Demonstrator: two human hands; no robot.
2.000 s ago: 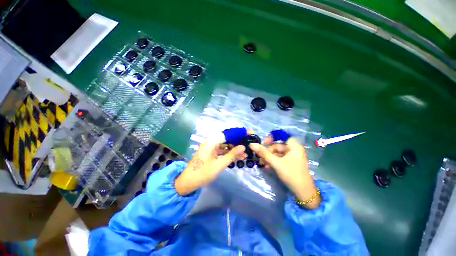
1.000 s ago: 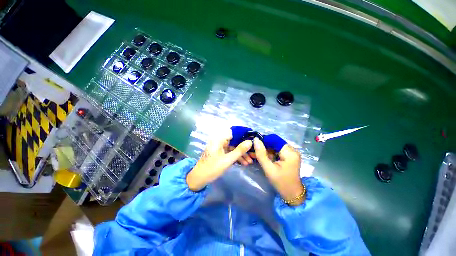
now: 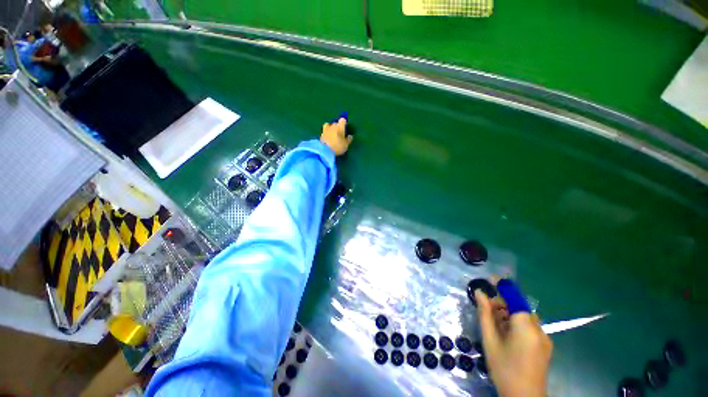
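Note:
My left hand [image 3: 338, 136] is stretched to the far side of the mat, small in view, with a dark piece at its blue-covered fingertips; its grip is unclear. My right hand [image 3: 518, 341] pinches a larger black round piece [image 3: 480, 291] between thumb and blue-covered finger, over the right part of the clear plastic [image 3: 373, 271]. Two more larger black pieces [image 3: 428, 250] lie on the plastic. Small black discs [image 3: 414, 341] lie in two rows near me, with a single one above; my right hand hides the rows' right end.
My left sleeve covers part of the blister tray [image 3: 225, 203] of black pieces. A white pointed tool [image 3: 574, 322] lies right of my right hand, and three black pieces [image 3: 656, 374] at lower right. A white tray [image 3: 190, 136] and striped fixture [image 3: 101, 248] are at left.
My hands have parted from over the plastic. My left hand has reached to the far single piece; my right hand holds a black piece to the right. The small disc rows are uncovered. The view has shifted.

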